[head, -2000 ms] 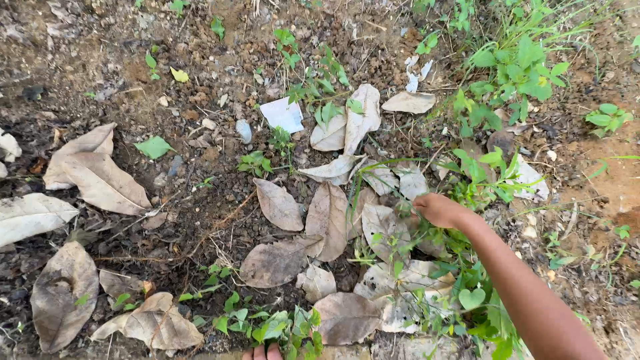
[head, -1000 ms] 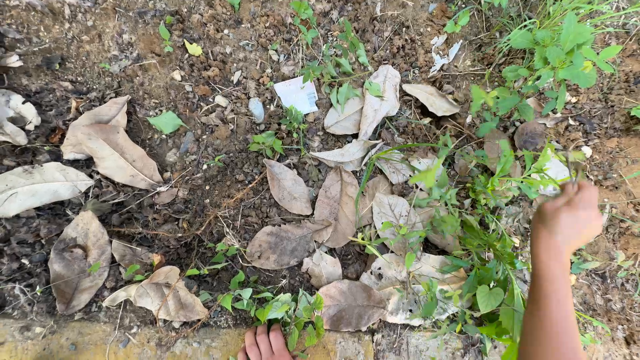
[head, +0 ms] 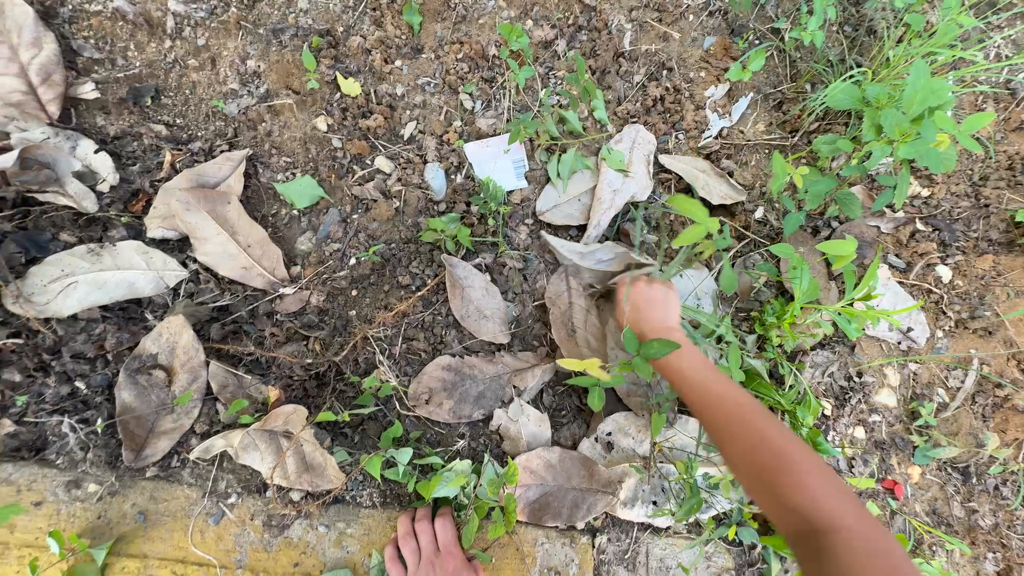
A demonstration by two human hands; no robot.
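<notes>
My right hand [head: 650, 308] is closed in a fist among dry brown leaves, right of the middle of the view. Thin green stems and leafy weeds [head: 692, 220] come out of the fist above and to its right. At the bottom edge, my left hand [head: 428, 544] rests with its fingers on the yellow-painted concrete curb [head: 280, 532]. Its fingertips touch a small leafy green plant [head: 472, 484]; whether they grip its stems cannot be told. A large dry leaf [head: 574, 316] lies just left of my right hand.
A white printed label [head: 498, 162] lies on the soil. Dry leaves [head: 228, 236] are scattered at the left, with a grey stone [head: 436, 181] near the label. Green weeds and grass [head: 904, 128] grow at the upper right. Torn white scraps [head: 724, 116] lie near them.
My right hand has moved left from the weeds at the right to the dry leaves near the middle. My left hand shows more than two seconds ago and stays at the curb.
</notes>
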